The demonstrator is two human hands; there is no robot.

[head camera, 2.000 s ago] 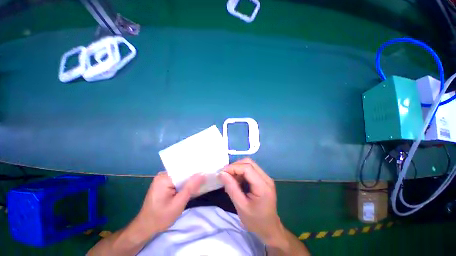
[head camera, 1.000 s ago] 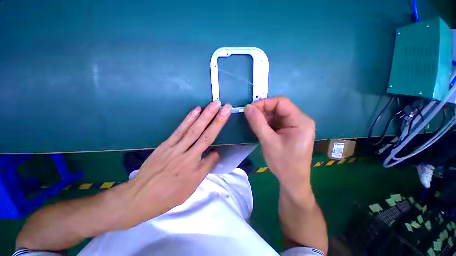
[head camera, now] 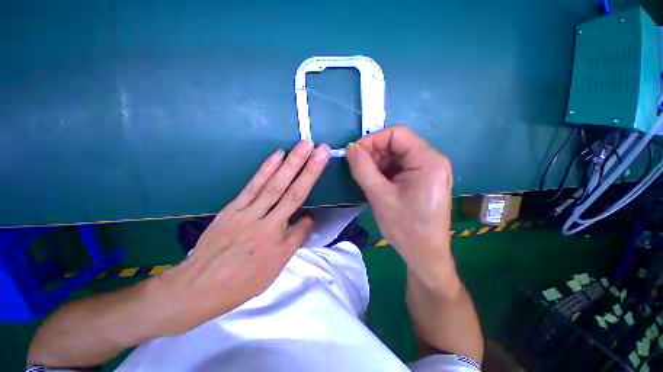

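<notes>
A white plastic frame (head camera: 373,94) lies flat on the green bench mat, with a thin pale line crossing its opening. My left hand (head camera: 251,232) has its fingertips on the frame's near edge at the left corner. A white sheet (head camera: 336,222) shows beneath my left hand, past the bench edge, and appears held by its thumb side, which is partly hidden. My right hand (head camera: 407,189) has thumb and index finger pinched together at the near edge, right of my left fingertips. Whether a small piece is between them is too small to tell.
A green equipment box (head camera: 611,69) with cables stands at the right. Below the bench are a blue stool (head camera: 43,272) at left, a cardboard box (head camera: 501,209) and a dark rack with pale pieces (head camera: 581,309) at right.
Since two seconds ago, my hands have gone from the sheet in front of me to the frame's near edge. Over the last second they have kept nearly the same pose there.
</notes>
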